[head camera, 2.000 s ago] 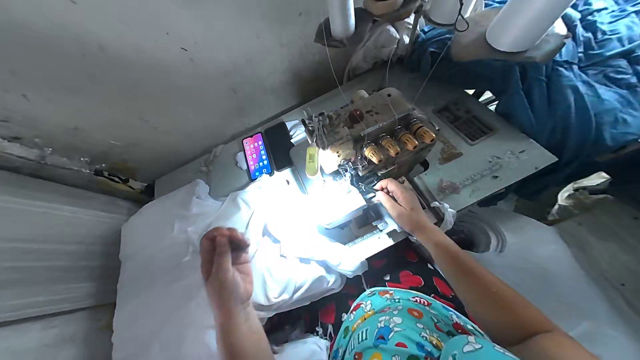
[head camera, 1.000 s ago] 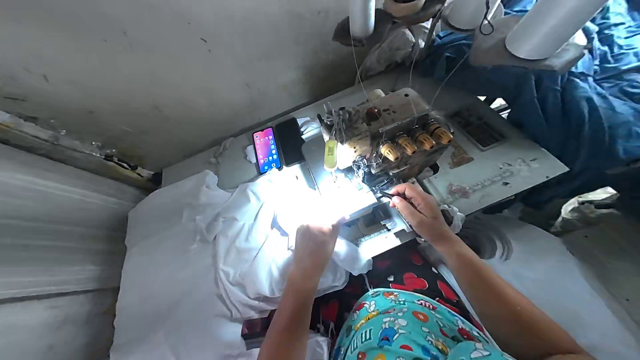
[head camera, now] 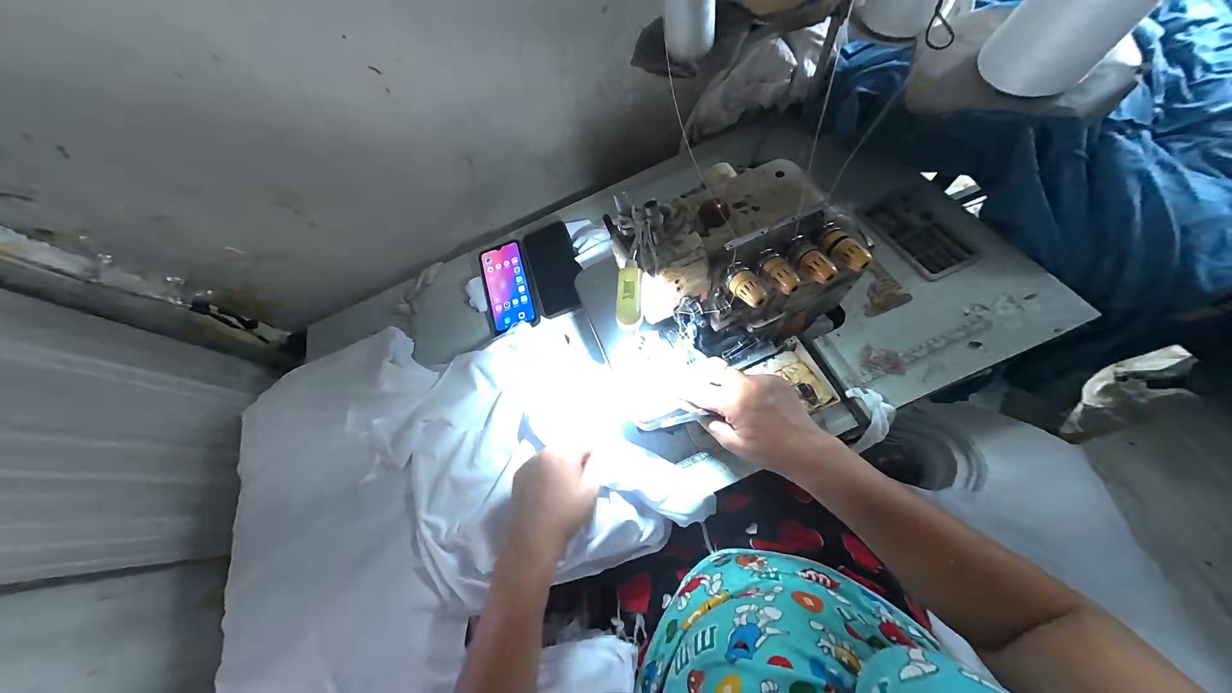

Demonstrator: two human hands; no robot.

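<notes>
An overlock sewing machine [head camera: 760, 241] with several tension dials stands on its table, its lamp glaring over the needle area. White fabric [head camera: 481, 433] lies bunched left of the machine. My left hand [head camera: 556, 489] is on this fabric below the lamp's glare, fingers curled and holding it. My right hand [head camera: 756, 412] is just in front of the presser area, its fingers closed on a small thing at the edge of the glare, too washed out to name. A cover at the machine's front stands open, with worn parts inside.
A lit smartphone [head camera: 508, 287] and a dark case [head camera: 552, 269] lie behind the fabric. White thread cones [head camera: 1054, 48] hang over the back, threads running down to the machine. Blue fabric [head camera: 1088, 183] is heaped at the right. A wall [head camera: 289, 125] borders the table.
My left hand was raised with bent fingers above the fabric; it has come down onto it. My right hand has moved slightly toward the glare in front of the needle area.
</notes>
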